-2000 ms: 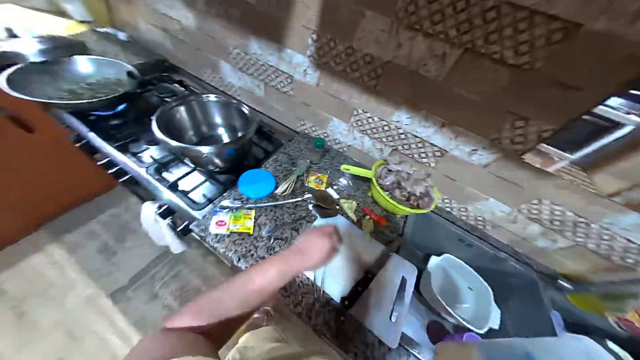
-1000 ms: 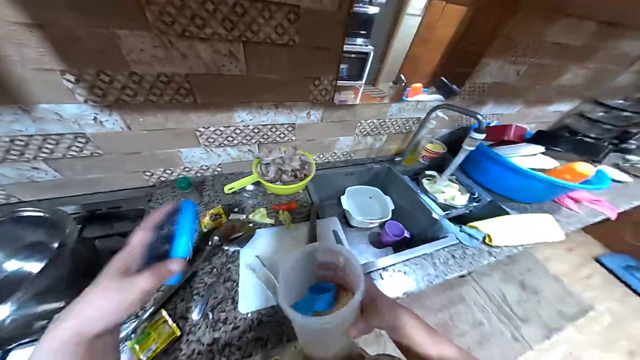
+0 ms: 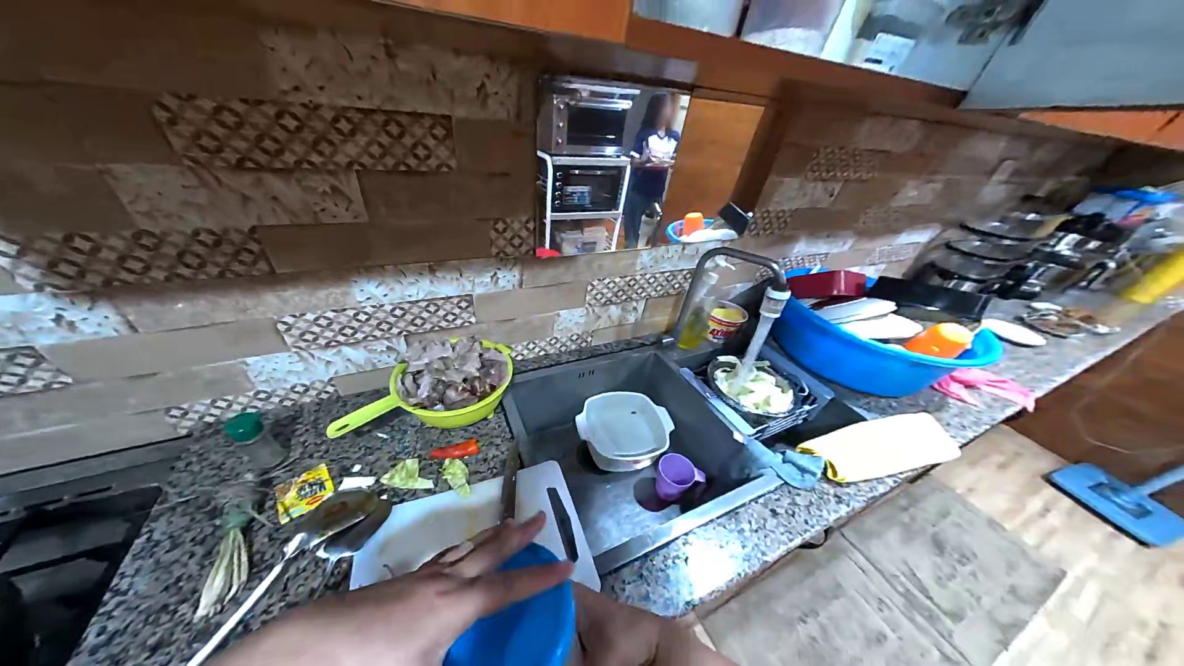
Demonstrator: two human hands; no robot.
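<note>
At the bottom of the head view, my left hand (image 3: 435, 592) lies on a blue round lid (image 3: 523, 610), fingers spread over its top. My right hand (image 3: 638, 634) is low beside the lid, partly cut off, around the side of the container, which is mostly hidden under the lid. Behind them lies a white cutting board (image 3: 425, 527) with a knife (image 3: 510, 481) on its far edge. Left of the board are large metal spoons (image 3: 342, 518), a yellow seasoning packet (image 3: 303, 493) and a bundle of scallions (image 3: 227, 564). A green colander (image 3: 453, 416) of raw meat stands behind.
A dark sink (image 3: 592, 527) holds a white lidded dish (image 3: 624, 430) and a purple cup (image 3: 677, 476). Water runs from the faucet (image 3: 731, 254) onto chopped vegetable pieces (image 3: 758, 388). A blue basin (image 3: 888, 370) of dishes and a yellow cloth (image 3: 879, 447) are farther right.
The blue lid, held up in my left hand a second ago, is now down on the plastic container. My view has swung far to the right since two seconds ago.
</note>
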